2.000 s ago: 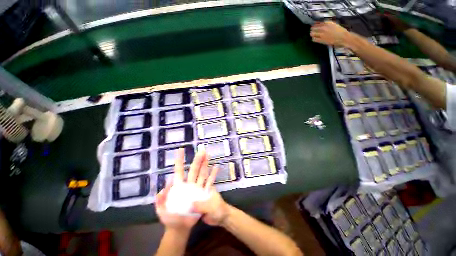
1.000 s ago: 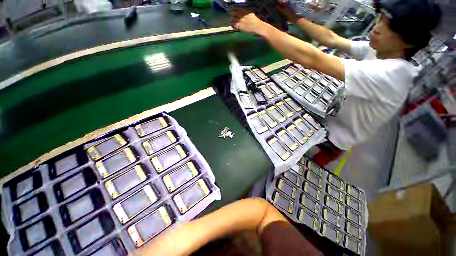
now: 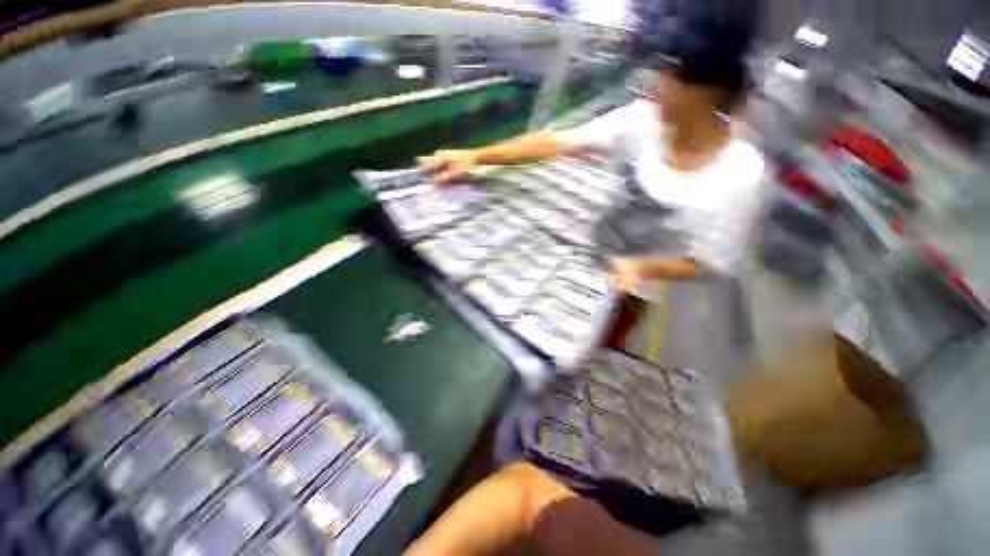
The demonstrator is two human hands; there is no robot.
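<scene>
The frame is blurred. The near tray of phone-like units [image 3: 233, 434] lies on the dark green bench at the lower left, cut off by the picture's edge. Units with yellowish end strips show in its right columns; darker ones are at the far left. A small loose pile of silvery parts [image 3: 409, 328] lies on the bench to its right. A bare forearm of mine enters at the bottom centre, with its hand out of the picture below. My other hand is not in view.
A person in white [image 3: 700, 185] at the right has both hands at another tray of units [image 3: 510, 255]. A lower stack of trays [image 3: 635, 429] stands beside the bench. A brown box or bag [image 3: 836, 418] is at the right. The green belt [image 3: 130, 261] runs behind the pale bench edge.
The view has swung to the right. The near tray shifts left and my hands have left the picture. The other person has turned from reaching over the belt to the tray at the right.
</scene>
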